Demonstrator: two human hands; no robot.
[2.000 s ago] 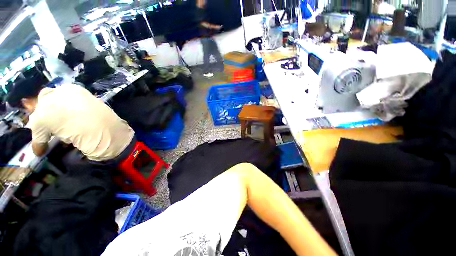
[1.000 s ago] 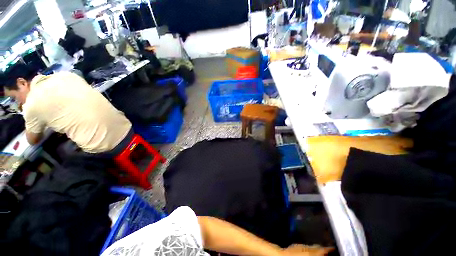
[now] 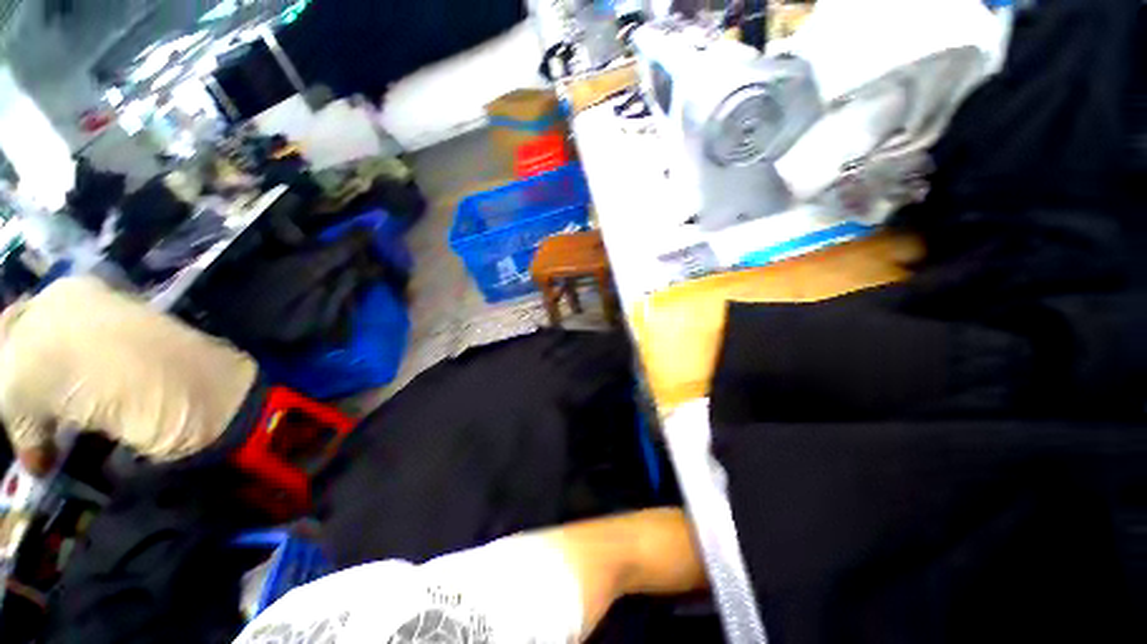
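Large black fabric pieces (image 3: 906, 503) lie layered over the right part of the table, over part of a tan patch (image 3: 686, 333). A big black cloth heap (image 3: 465, 440) stands beside the table, left of its edge. My left forearm, below a white patterned sleeve (image 3: 428, 610), reaches right to the table's front edge (image 3: 711, 516). My left hand is hidden at or below that edge, so its hold cannot be seen. My right hand is not in view. The frame is blurred.
A neighbouring machine's grey-white housing (image 3: 745, 126) has crumpled pale cloth (image 3: 868, 126) over it. A brown stool (image 3: 572, 262) and blue crate (image 3: 516, 233) stand on the floor. A person in a beige shirt (image 3: 132, 365) sits on a red stool (image 3: 296, 434) at left.
The view has shifted, moving the table and crates leftward in the picture. My left hand showed near the table edge a second ago and is now hidden. The heap's outline looks more uneven.
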